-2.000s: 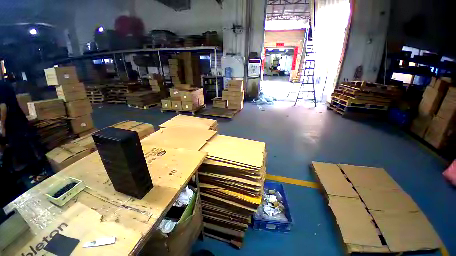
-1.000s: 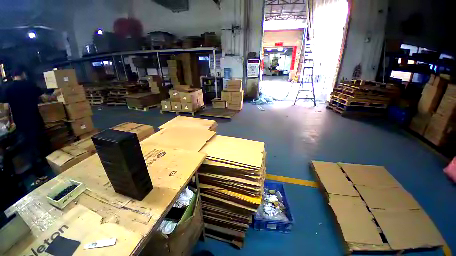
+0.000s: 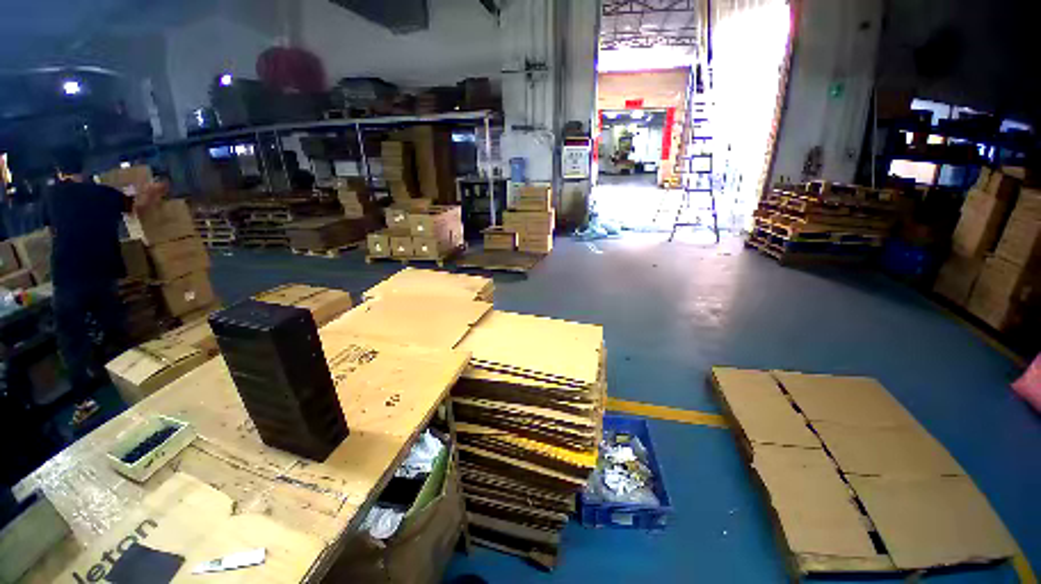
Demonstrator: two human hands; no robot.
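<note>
Neither of my hands is in view. A tall dark stack of black boxes (image 3: pixel 280 376) stands upright on the cardboard-covered bench (image 3: pixel 394 394). A pale small parts tray (image 3: pixel 151 445) with dark contents sits left of it. Nearest me lie a dark flat pad (image 3: pixel 145 564) and a thin white strip (image 3: pixel 230 560), beside large black print on the cardboard. Crinkled clear plastic (image 3: pixel 78 496) lies at the bench's left side.
Flattened cartons (image 3: pixel 531 416) are stacked at the bench's right end, with a blue crate (image 3: pixel 623 479) beside them. An open waste carton (image 3: pixel 428 536) stands under the bench edge. Palletised cardboard (image 3: pixel 856 462) lies on the floor at right. A person (image 3: pixel 86 268) stands at left by stacked cartons (image 3: pixel 177 245).
The person at left, first dim and low at the frame edge, now stands upright further right with arms at the top carton of the stack. The bench things have not visibly moved.
</note>
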